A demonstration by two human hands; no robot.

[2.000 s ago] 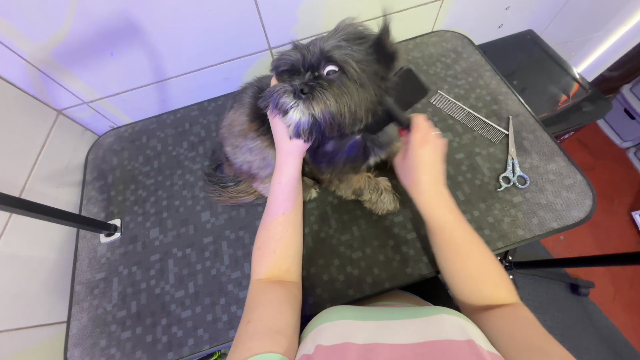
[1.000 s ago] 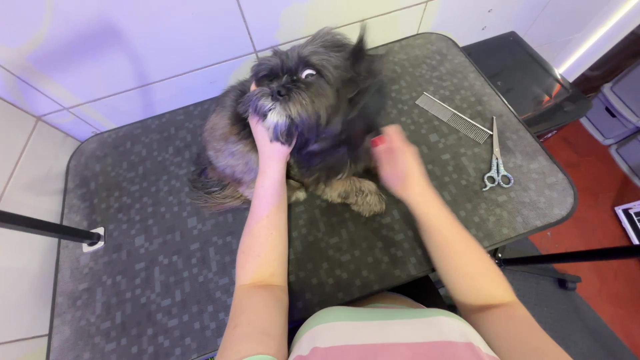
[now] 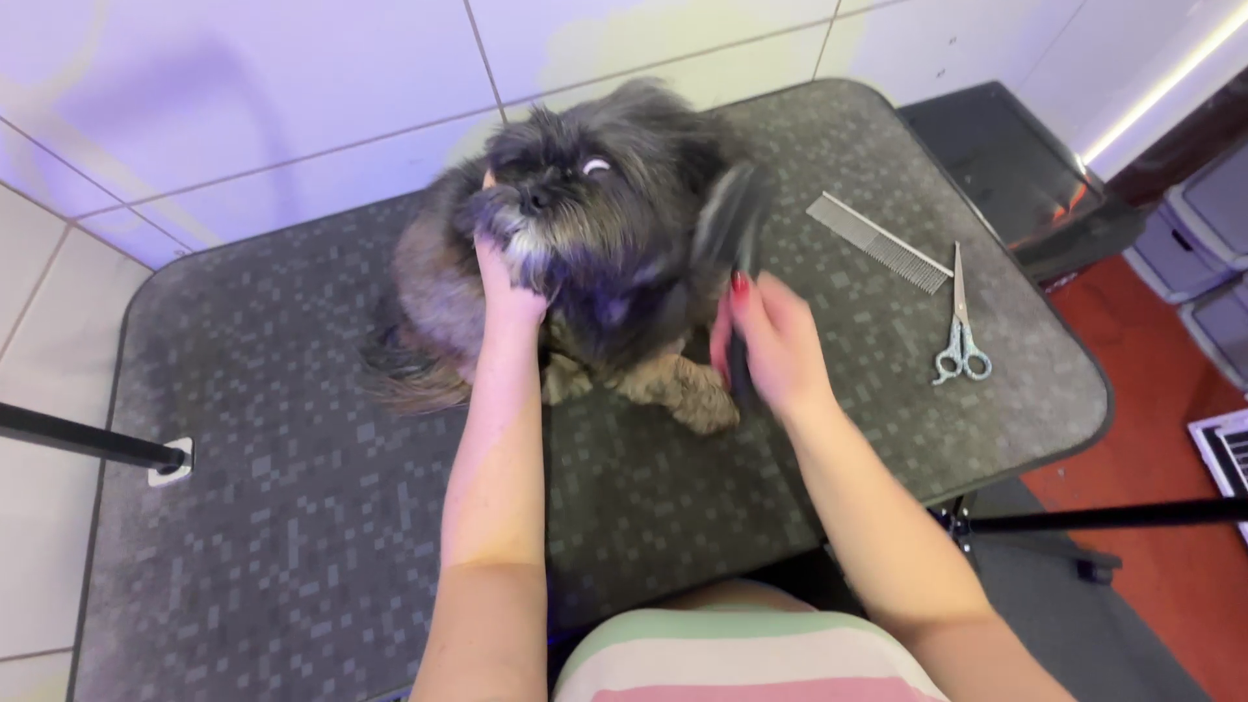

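Observation:
A shaggy dark dog (image 3: 643, 224) with a greyish muzzle sits on the grooming table (image 3: 322, 526), facing me. Under its chin and along its cheek, my left hand (image 3: 512, 283) holds the head; some fingers are hidden in the fur. My right hand (image 3: 775, 341) grips the dark handle of a grooming brush (image 3: 736, 214), whose head is blurred by motion beside the dog's ear on the right of the view. To the right lie a metal comb (image 3: 877, 242) and, close to its lower end, scissors (image 3: 960, 327) with patterned handles.
Behind the table stands a tiled wall (image 3: 341, 88). A black post (image 3: 88, 439) meets the table's left side at a bracket. At the back right is a black glossy case (image 3: 1014, 166), with grey plastic drawers (image 3: 1194, 234) beyond it. Another black bar (image 3: 1121, 515) extends at lower right.
The right hand and brush have moved about at the dog's right-of-view side; the brush head, seen two seconds ago, was hidden one second ago and shows blurred now. The left hand stays at the chin.

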